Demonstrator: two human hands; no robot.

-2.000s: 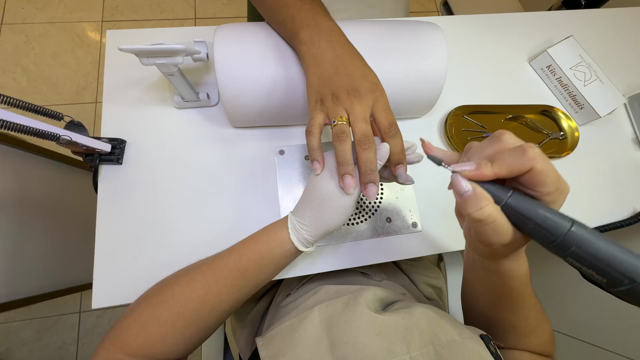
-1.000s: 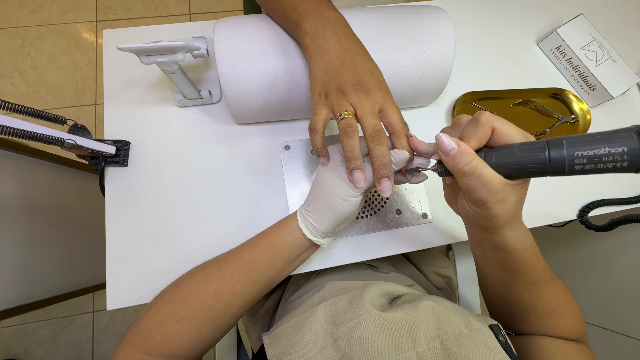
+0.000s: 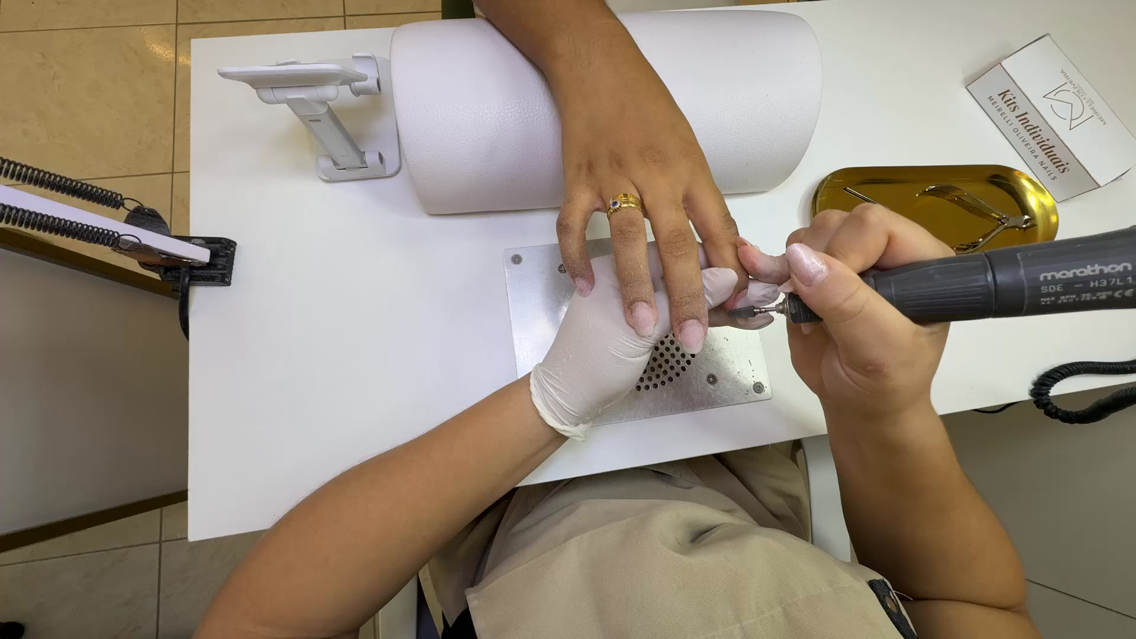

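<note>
My left hand [image 3: 603, 333], in a white glove, grips a finger of another person's hand [image 3: 635, 177] from below; its fingers are partly hidden. That hand lies palm down, fingers toward me, with a gold ring [image 3: 624, 204] on one finger. My bare right hand [image 3: 865, 311] holds a dark grey Marathon electric nail drill handpiece [image 3: 1021, 280] like a pen. The drill's metal bit [image 3: 754, 311] is at the held fingertip; whether it touches the nail I cannot tell. Under the hands lies a metal plate [image 3: 728, 382] with a perforated round vent.
A white cushioned armrest [image 3: 461, 124] supports the person's forearm. Left of it is a white folding stand [image 3: 333, 133]. A gold tray [image 3: 958, 177] holds nippers [image 3: 981, 213], beside a white box [image 3: 1056, 115]. A lamp arm [image 3: 106, 222] is at the table's left edge, a coiled cord [image 3: 1078, 390] at right.
My right hand has brought the drill bit from beside the other person's hand to the held fingertip, and the handpiece has swung from slanting down to nearly level. My left hand keeps its hold.
</note>
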